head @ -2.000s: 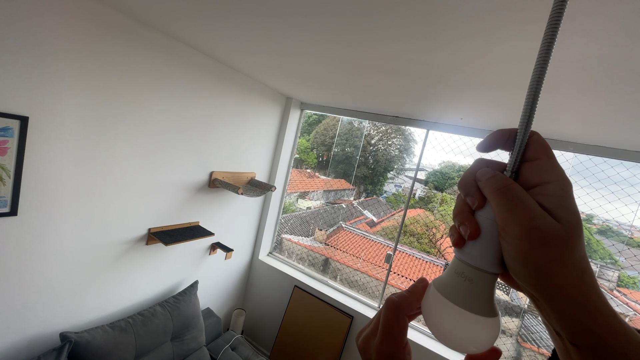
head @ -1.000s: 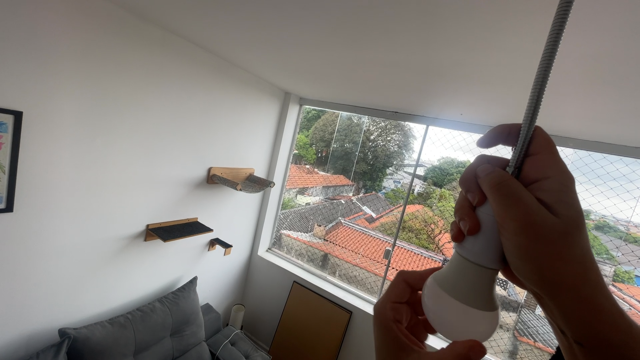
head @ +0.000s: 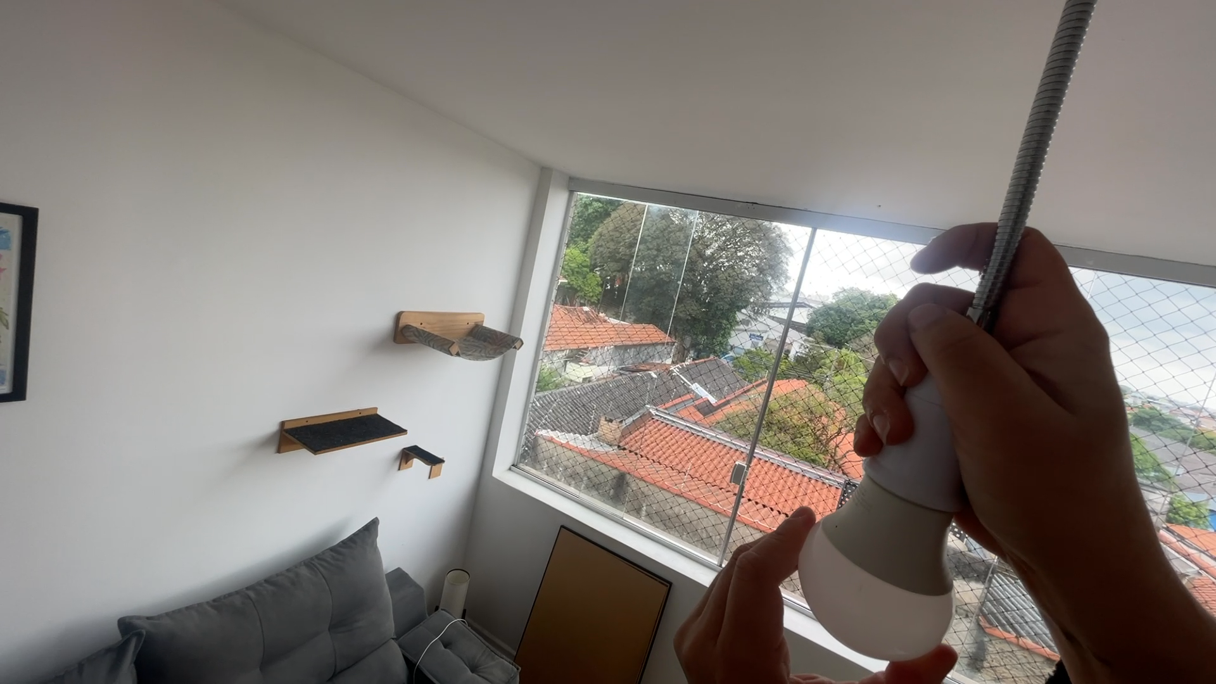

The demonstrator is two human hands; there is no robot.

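A white light bulb (head: 883,570) hangs tilted, its base up in a white lamp socket (head: 914,451) at the end of a grey flexible metal conduit (head: 1035,123). My right hand (head: 997,380) is closed around the socket, with the conduit passing between its thumb side and index finger. Low in the view, my left hand (head: 750,617) has its fingers at the left side and underside of the bulb's globe. Part of that hand is cut off by the bottom edge, and how firmly it touches the bulb is hard to tell.
Behind the bulb stands a large window with netting (head: 665,475). Wooden wall shelves (head: 347,430) and a small hammock shelf (head: 456,332) are on the left wall. Below are a grey sofa (head: 275,608), a leaning framed panel (head: 594,608) and a white cylinder (head: 455,591).
The fingers of my left hand have shifted around the bulb and stand more open beside it now. My right hand keeps its hold on the socket.
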